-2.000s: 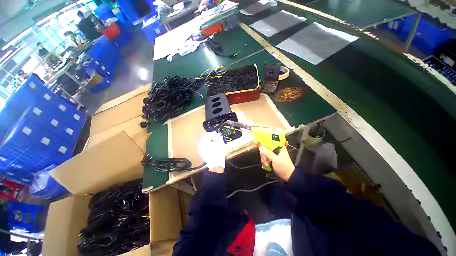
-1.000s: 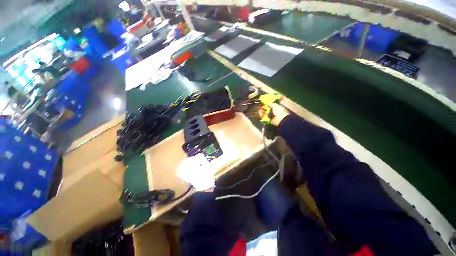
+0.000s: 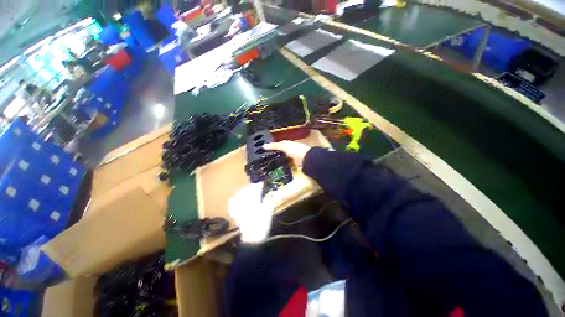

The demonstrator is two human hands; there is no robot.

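Observation:
The black housing (image 3: 259, 148) lies on the pale tray (image 3: 214, 179), its row of round openings at the far end. A green circuit board (image 3: 277, 175) shows in its near end with thin wires. My right hand (image 3: 291, 148), bare, rests on the housing's right side near the openings; its fingertips are partly hidden. My left hand (image 3: 253, 213), in a white glove and overexposed, is at the housing's near end by the wires; its fingers cannot be made out. The yellow-green soldering gun (image 3: 355, 131) lies on the bench to the right.
A red bin (image 3: 290, 134) of black pieces stands behind the tray. A heap of black cords (image 3: 195, 139) lies at left, a bundled cord (image 3: 201, 227) near the tray's left corner. An open carton (image 3: 71, 294) of cords is at lower left. Pale sheets (image 3: 353, 59) lie on the belt.
My right hand has let go of the soldering gun, which now lies on the bench, and has moved left onto the housing. My gloved left hand stays by the housing's near end.

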